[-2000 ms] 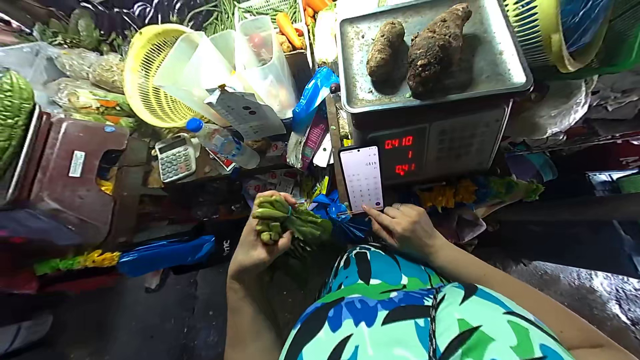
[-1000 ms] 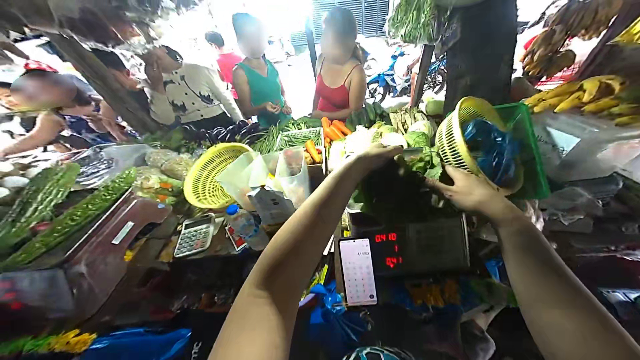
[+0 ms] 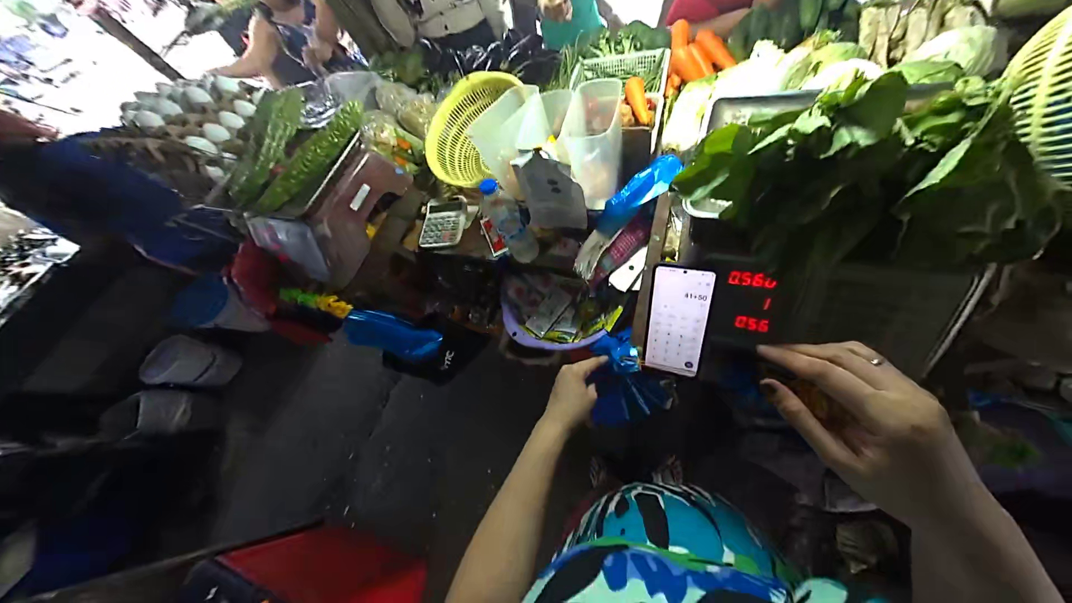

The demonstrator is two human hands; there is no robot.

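Note:
Leafy greens [image 3: 888, 167] lie heaped over the metal tray [image 3: 737, 100] of a digital scale [image 3: 846, 301], whose red digits are lit. Against the left side of the scale's front stands a phone [image 3: 680, 322] showing a calculator. My right hand [image 3: 863, 410] hovers in front of the scale, right of the phone, fingers apart and holding nothing. Lower left of the phone, my left hand [image 3: 576, 392] has its index finger extended at blue plastic bags [image 3: 624, 385]; whether it grips them I cannot tell.
Left of the scale are a yellow basket [image 3: 456, 126], clear plastic containers [image 3: 593, 142], a water bottle [image 3: 507, 222] and a calculator [image 3: 443, 223]. A purple basin [image 3: 544, 339] of packets sits below. Carrots [image 3: 699, 54], egg trays [image 3: 188, 126] and people stand farther back.
Greens now cover the tray, where root crops lay two seconds ago. Both my hands have come back from the tray toward my body. The scale's digits have changed. The view has tilted down since one second ago.

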